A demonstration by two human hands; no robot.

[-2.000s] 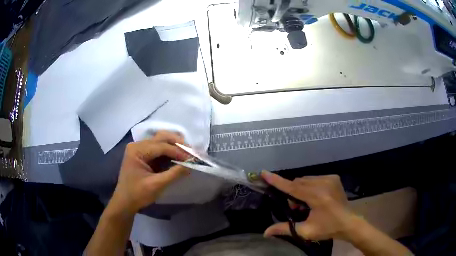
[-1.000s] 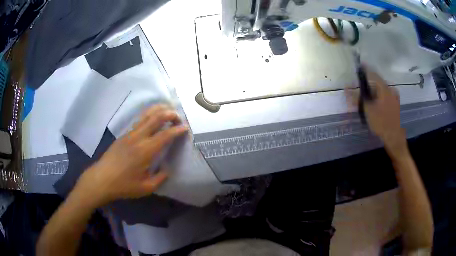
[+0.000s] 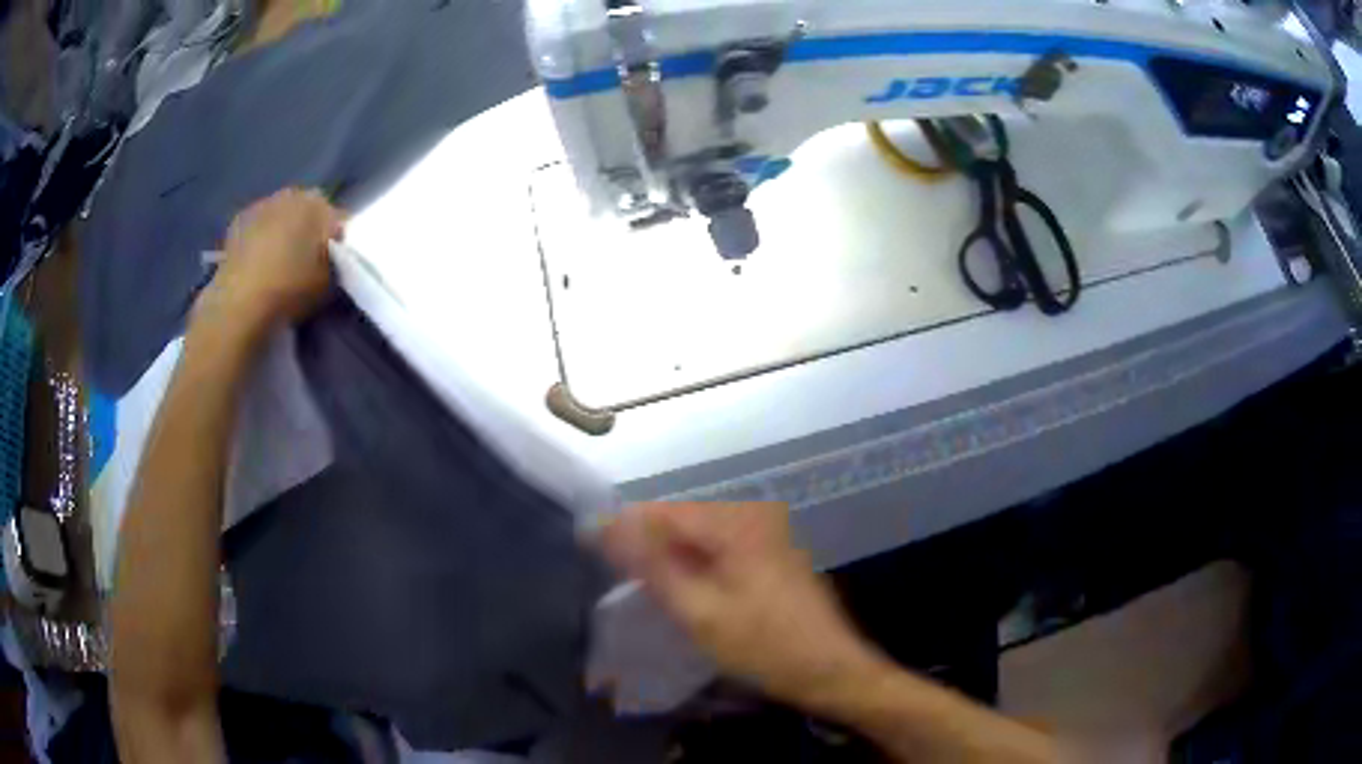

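A dark grey garment panel with a pale underside lies over the front left of the table and hangs over its front edge. My left hand grips its upper end at the left. My right hand, blurred, grips its edge near the table's front. A pale strip of the panel runs taut between the hands. The black-handled scissors lie on the machine bed, with yellow and green handle loops just behind them, partly under the machine head.
The white sewing machine stands across the back, its presser foot area left of centre. A dark grey cloth pile lies at back left. A ruler-printed table edge runs along the front. A teal basket is at far left.
The black scissors have left my right hand and lie on the machine bed. My right hand has moved left onto the panel. My left hand has moved up and back, and the panel's dark side now shows.
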